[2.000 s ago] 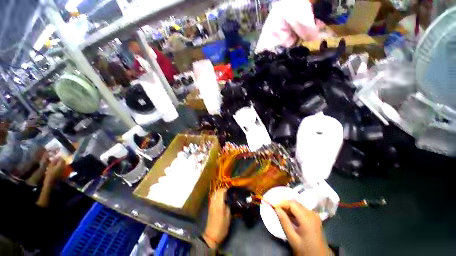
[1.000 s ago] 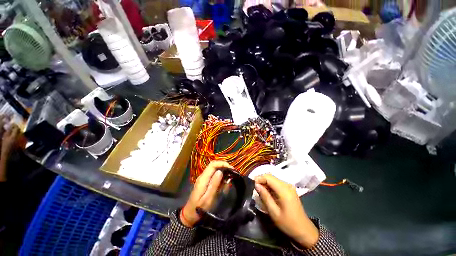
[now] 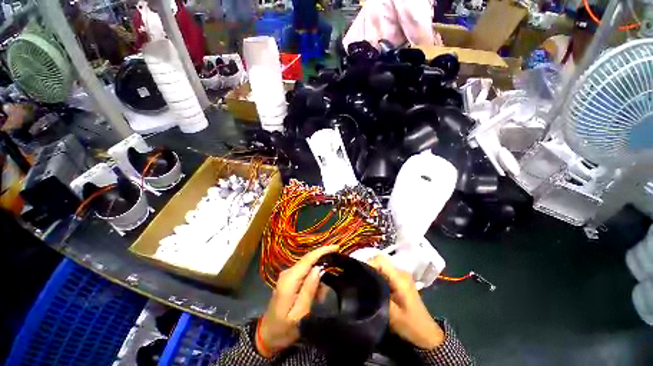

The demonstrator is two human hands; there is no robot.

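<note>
A glossy black hollow cover (image 3: 351, 304) is held between my two hands at the bottom centre, its opening facing up. My left hand (image 3: 290, 304) grips its left side, with the thumb and fingers at the rim near a short bit of orange wire. My right hand (image 3: 404, 304) holds its right side. Part of a white bracket (image 3: 419, 261) lies just behind my right hand, with a wire lead (image 3: 458, 278) sticking out to the right. The bundle of orange-red wires (image 3: 308, 232) lies behind my left hand.
An open carton of white inserts (image 3: 215, 221) is at left, two joined units (image 3: 125, 207) beyond it. A white cup stack (image 3: 422, 193) leans behind the wires. A black cover heap (image 3: 387, 100), white brackets (image 3: 530, 150) and fan (image 3: 616, 100) stand behind. Blue crates (image 3: 71, 314) are below.
The black cover has turned with its opening up. My right hand has moved from the white round part onto the cover's right side. The view has tilted up slightly since one second ago.
</note>
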